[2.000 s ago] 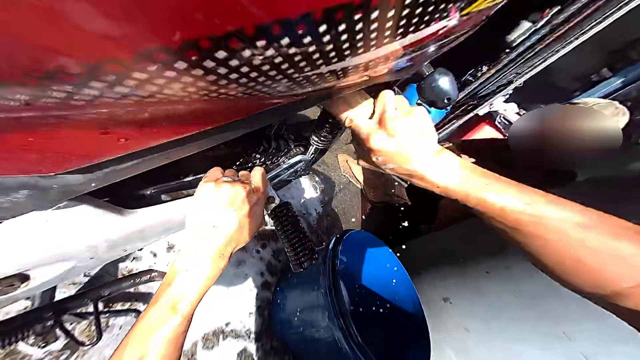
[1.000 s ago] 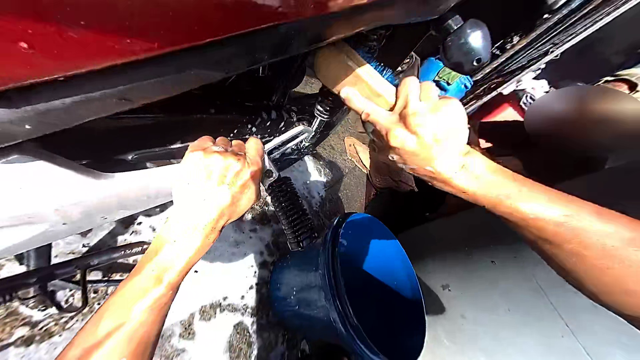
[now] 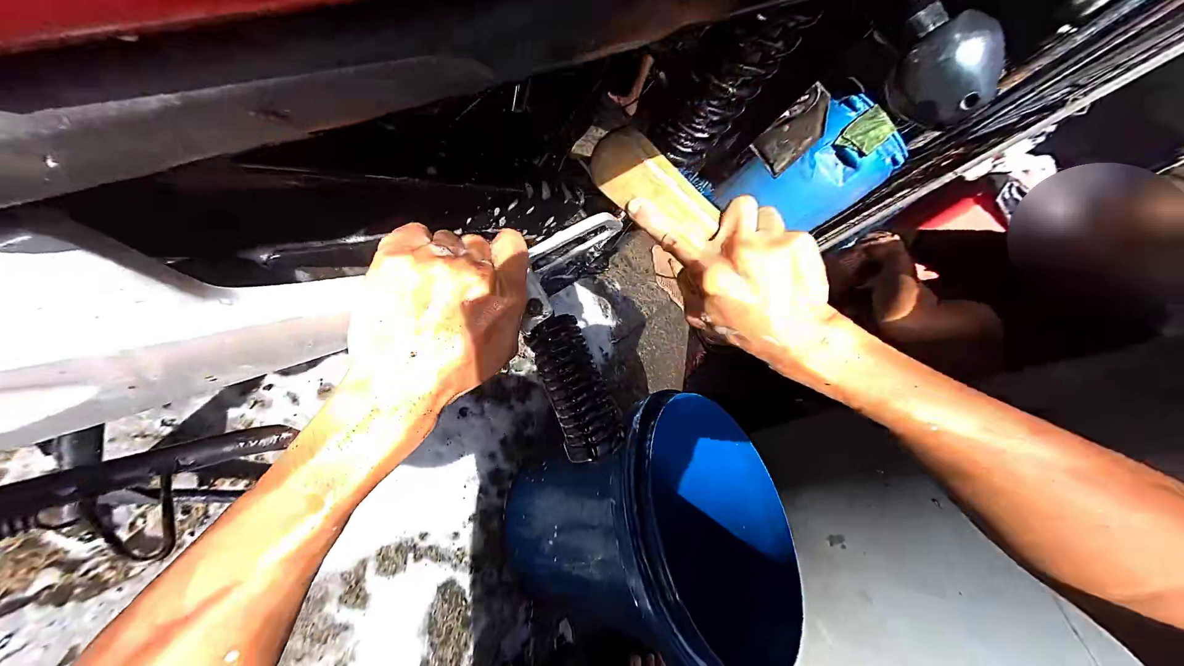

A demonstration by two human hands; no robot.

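Observation:
My left hand (image 3: 439, 310) is closed around a white metal frame bar (image 3: 268, 319) beneath a red body panel (image 3: 139, 18). In my right hand (image 3: 763, 277) is a wooden-backed brush (image 3: 652, 180), with a few blue bristles showing at its far side. The brush lies between a dark coil spring (image 3: 712, 102) and my fingers. Below my left hand a ribbed black rubber piece (image 3: 573, 388) hangs from a metal bracket, close to the rim of a blue bucket (image 3: 578, 527).
A blue wrapped cylinder (image 3: 814, 171) and a round dark container (image 3: 953, 69) sit at the upper right. Another person's hand (image 3: 893, 287) shows at the right. Black tubing (image 3: 176, 462) crosses the lower left, above foam-covered ground (image 3: 398, 573). A pale panel (image 3: 925, 555) lies lower right.
My right hand has come out from under the red panel's edge with the brush, which now shows far more. My left hand keeps its grip on the bar.

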